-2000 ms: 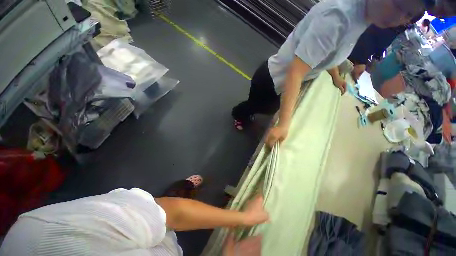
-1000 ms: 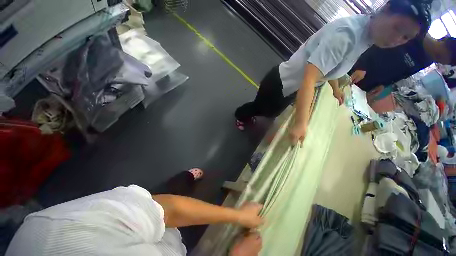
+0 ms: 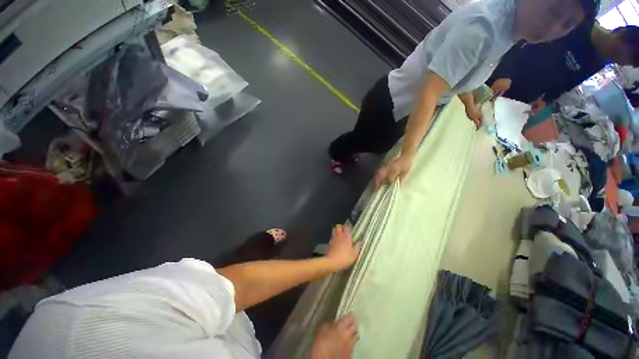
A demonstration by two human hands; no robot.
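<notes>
A light green curtain panel (image 3: 413, 242) lies lengthwise on the table, with long narrow folds gathered along its left edge. My left hand (image 3: 342, 247) is at the end of my outstretched arm and grips the folded left edge. My right hand (image 3: 338, 336) is lower, partly cut off by the bottom edge of the picture, and holds the same folds. Another person's hand (image 3: 396, 170) holds the folds farther up the table.
A person in a light blue shirt (image 3: 466, 52) stands at the table's far left side; another in dark clothing (image 3: 553, 63) is behind. A loose grey curtain (image 3: 459, 315) and strapped grey bundles (image 3: 574, 287) lie right. Plastic-wrapped goods (image 3: 133, 105) are on the floor left.
My left hand has moved up along the curtain's edge, away from my right hand. The gathered folds now lie straighter, and the other person's hand has shifted slightly left and up.
</notes>
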